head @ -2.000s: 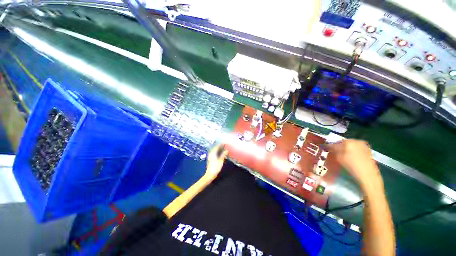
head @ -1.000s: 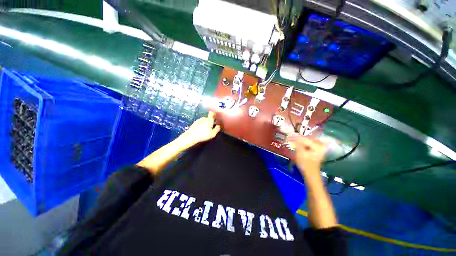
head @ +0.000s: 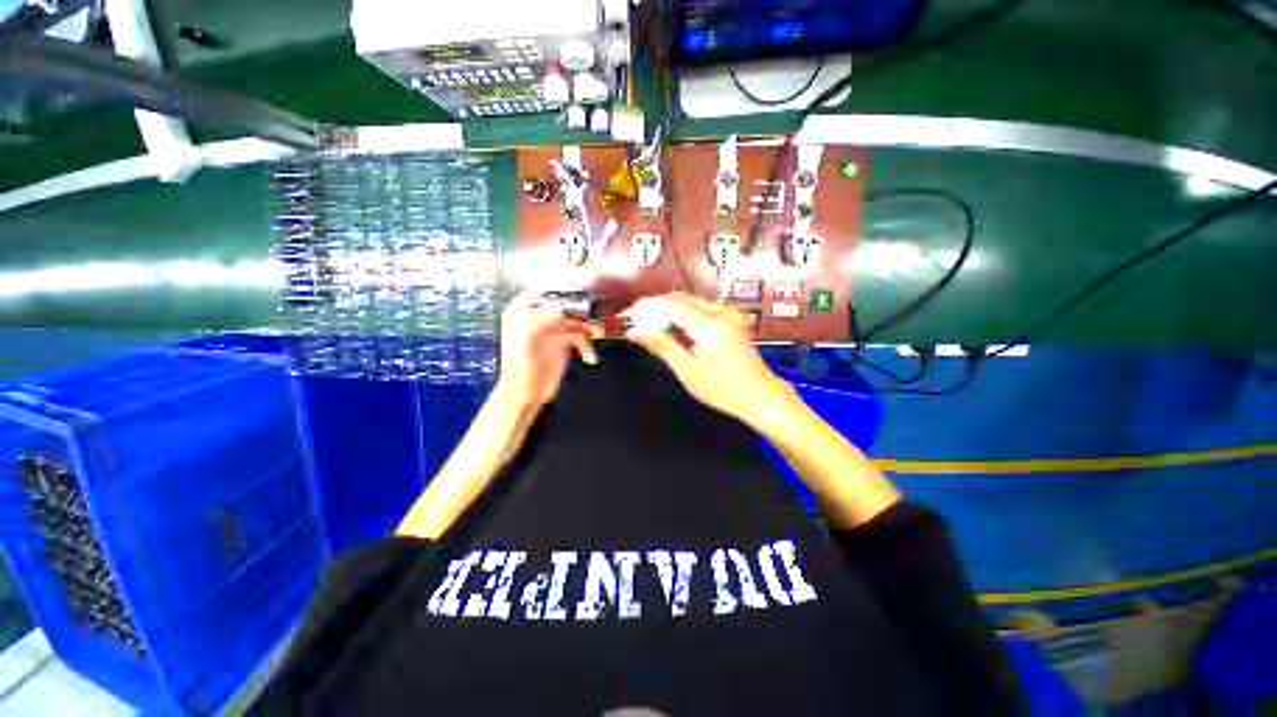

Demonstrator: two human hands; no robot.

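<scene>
My left hand (head: 539,340) is at the front left edge of the reddish-brown test board (head: 686,287). Its fingers hold a small dark and silvery component (head: 571,304). My right hand (head: 698,340) is just to its right, over the board's front edge, with fingertips together around something small and pale that I cannot make out. The two hands do not touch. Pale metal holders (head: 726,196) stand in rows on the board. A yellow-orange connector (head: 625,179) sits at its top. The clear gridded tray (head: 406,252) lies left of the board.
A white meter (head: 476,56) stands behind the board, with a dark blue-lit screen (head: 805,25) to its right. A black cable (head: 969,231) loops right of the board. Blue crates (head: 196,490) stand below left. A pale rail (head: 966,133) runs behind.
My right hand has moved left from the board's right part to beside my left hand. A dark component now shows in my left fingers. The view has turned and shifted.
</scene>
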